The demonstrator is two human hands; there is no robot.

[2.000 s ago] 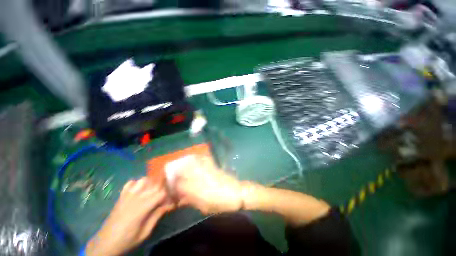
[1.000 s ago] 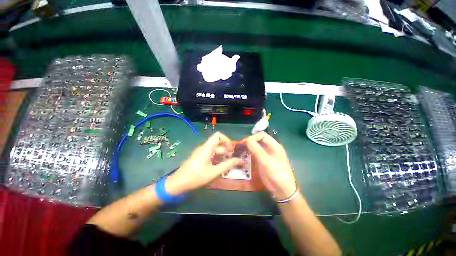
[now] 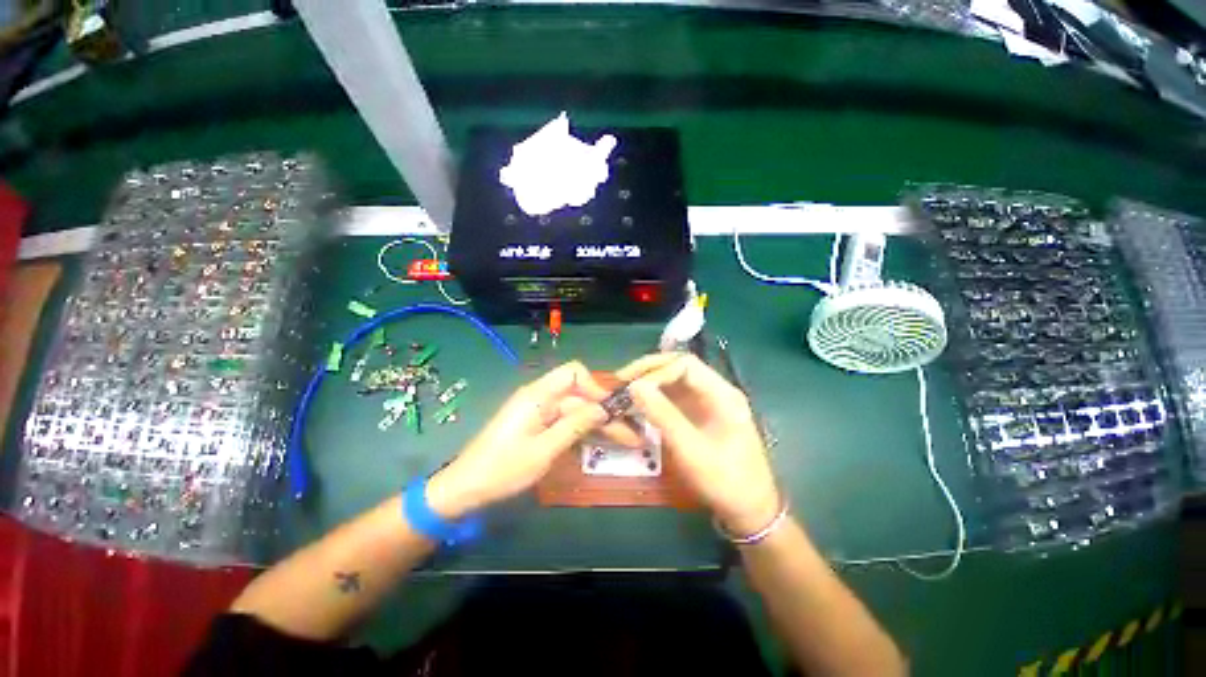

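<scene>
My left hand (image 3: 529, 434) and my right hand (image 3: 704, 430) meet in front of me, just above the fixture. Between their fingertips they pinch a small dark module (image 3: 618, 401); its details are too small to tell. The white square fixture (image 3: 622, 459) lies on the orange-brown mat (image 3: 569, 489), its far part hidden under my fingers. My left wrist has a flat blue band (image 3: 437, 515). A white squeeze bottle (image 3: 683, 325) with a yellowish tip stands beyond my right hand.
A black power supply box (image 3: 575, 218) with crumpled white paper stands behind. Loose green boards (image 3: 410, 384) lie left, inside a blue cable (image 3: 314, 384). A pale fan (image 3: 878, 328) stands right. Clear trays of parts lie at far left (image 3: 172, 351) and right (image 3: 1058, 370).
The view has steadied. Since one second ago, my fingers have come together over the fixture and the small dark module shows raised between them. More of the fixture's near edge shows.
</scene>
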